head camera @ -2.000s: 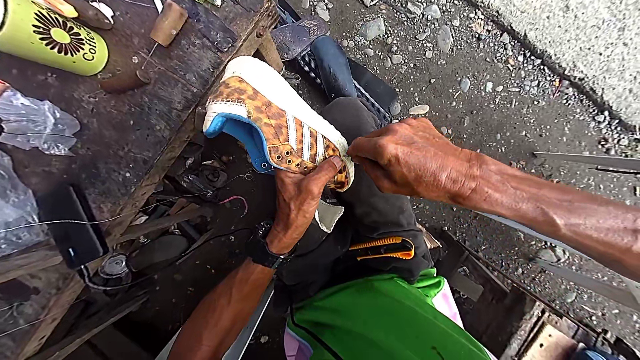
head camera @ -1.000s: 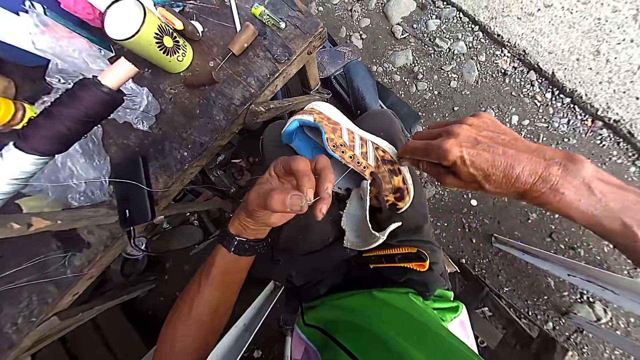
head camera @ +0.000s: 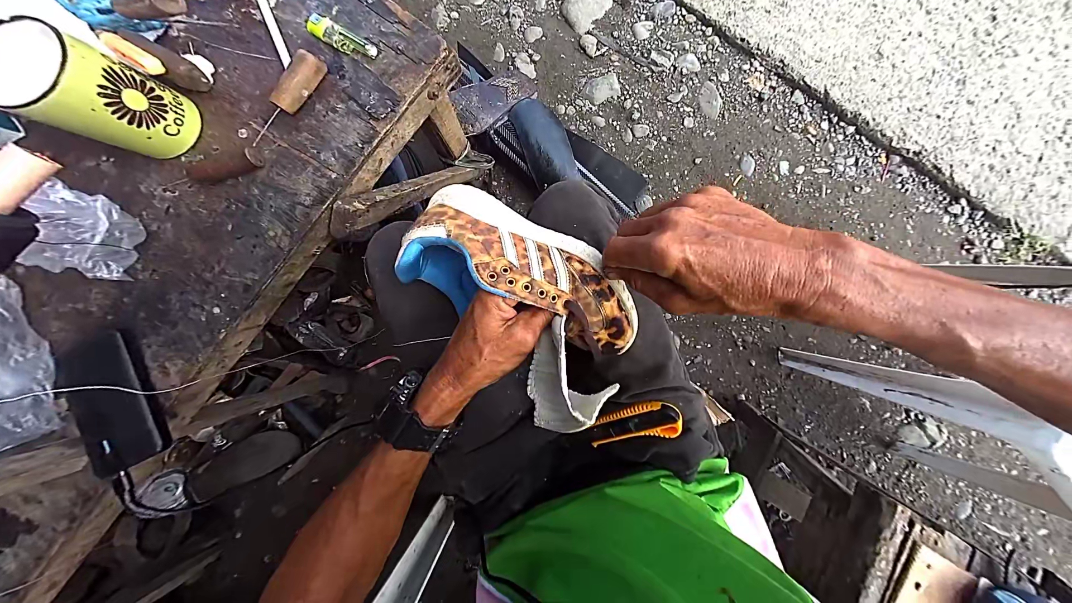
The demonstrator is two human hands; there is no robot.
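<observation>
A leopard-print sneaker [head camera: 536, 260] with white stripes, a white sole and a blue lining lies on its side over my dark-trousered knees. My left hand [head camera: 494, 335] grips it at the eyelets, fingers inside the opening. Its pale tongue [head camera: 557, 385] hangs out below that hand. At the toe end, the pinched fingers of my right hand [head camera: 662, 247] are against the sole edge; whatever they pinch is hidden. A pale thread [head camera: 209, 381] runs from the left toward my left hand. An orange utility knife [head camera: 638, 423] rests on my lap, below the shoe.
The worn wooden table [head camera: 251, 234] at left bears a yellow-green tumbler [head camera: 117, 92], a wooden-handled awl [head camera: 297, 82], a lighter [head camera: 342, 36], plastic bags [head camera: 79, 226] and a black power bank [head camera: 109, 406]. Metal strips [head camera: 904, 381] and gravel lie at right.
My left hand, off the shoe one second ago with fingers pinched, now holds it at the eyelets. The right hand stays near the toe.
</observation>
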